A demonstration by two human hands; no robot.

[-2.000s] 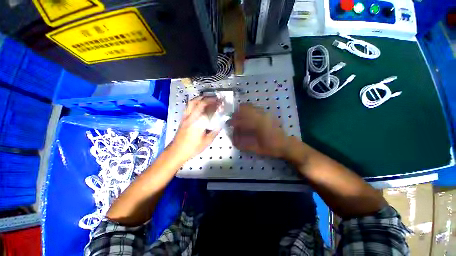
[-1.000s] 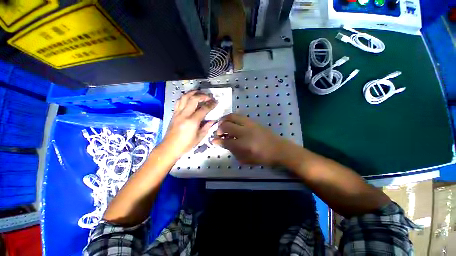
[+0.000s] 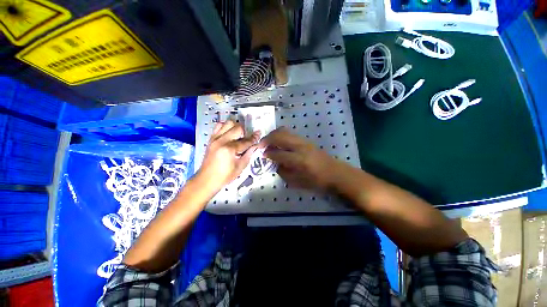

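A white jig [image 3: 260, 119] stands near the top centre of the perforated metal plate [image 3: 318, 198], bright under the lamp. A coiled white cable [image 3: 259, 170] lies on the plate just below the jig, between and under my hands. My left hand [image 3: 227, 150] is at the jig's lower left, fingertips pinched near the cable's end. My right hand [image 3: 295, 157] is at the jig's lower right, fingertips meeting the left ones on the cable. The connector itself is mostly hidden by my fingers.
A lined blue bin [image 3: 84, 198] at left holds tangled white cables [image 3: 141, 201]. Several coiled cables [image 3: 451, 102] lie on the green mat [image 3: 444, 162] at right. The black marking head [image 3: 180, 48] hangs at upper left. A round grille [image 3: 255, 77] and a control box [image 3: 444, 18] are behind.
My right hand has moved up to the jig's lower edge and met my left fingertips. The cable coil now shows more clearly below them. The view has shifted slightly.
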